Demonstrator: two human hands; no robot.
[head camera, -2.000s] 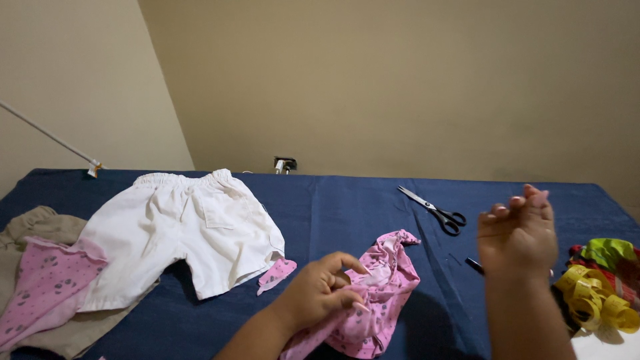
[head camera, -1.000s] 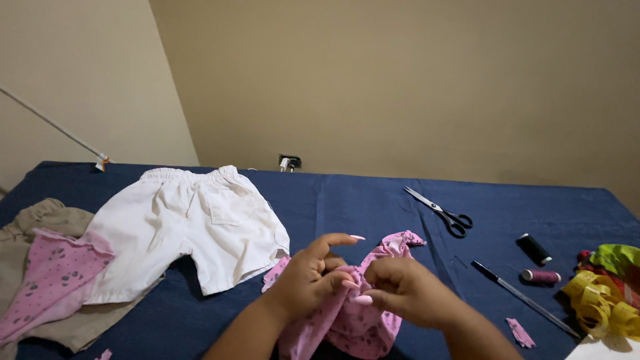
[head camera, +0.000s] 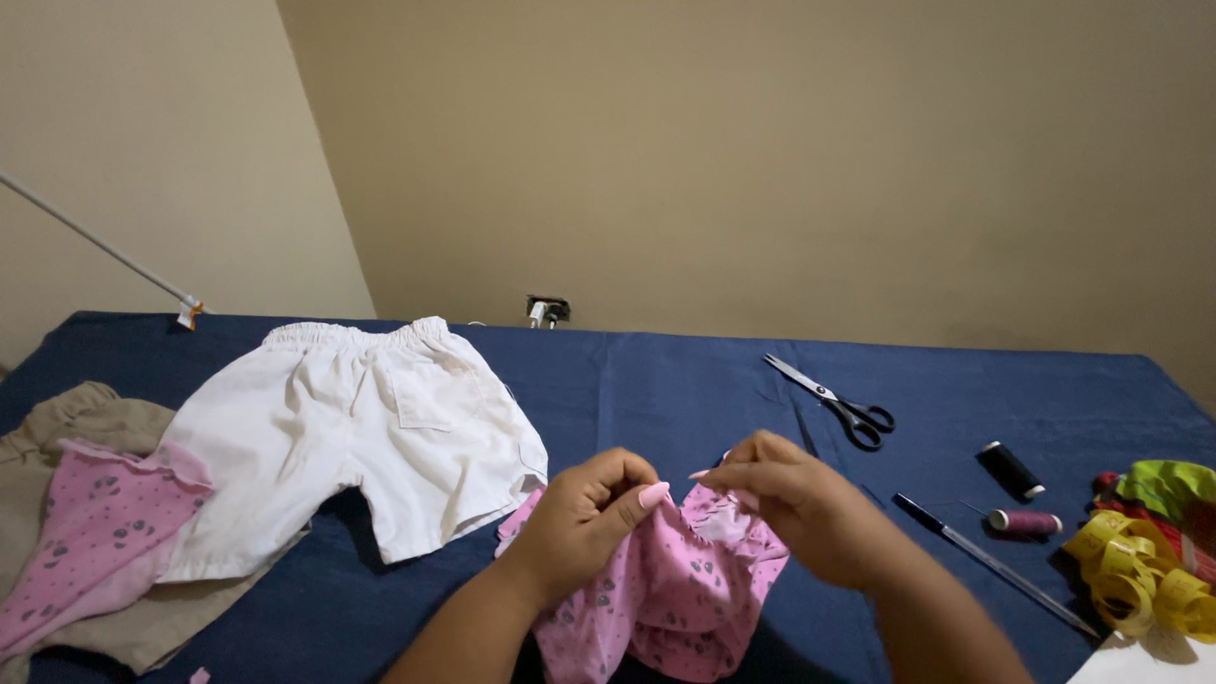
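Near the front edge of the view, my left hand pinches the upper edge of a pink printed fabric piece between thumb and fingers. My right hand is just to the right, above the same edge, with thumb and fingertips pinched together; whether a needle or thread is between them is too small to tell. The fabric hangs in folds below both hands. White shorts with an elastic waist lie to the left, partly over beige cloth and beside another pink printed piece.
Black-handled scissors lie behind my right hand. To the right are a black thread spool, a purple thread spool, a pen and a yellow tape measure by colourful cloth. A blue cloth covers the table.
My right hand, raised at the right two seconds ago, has come down to the pink fabric beside my left hand. Since one second ago it has moved slightly apart from my left.
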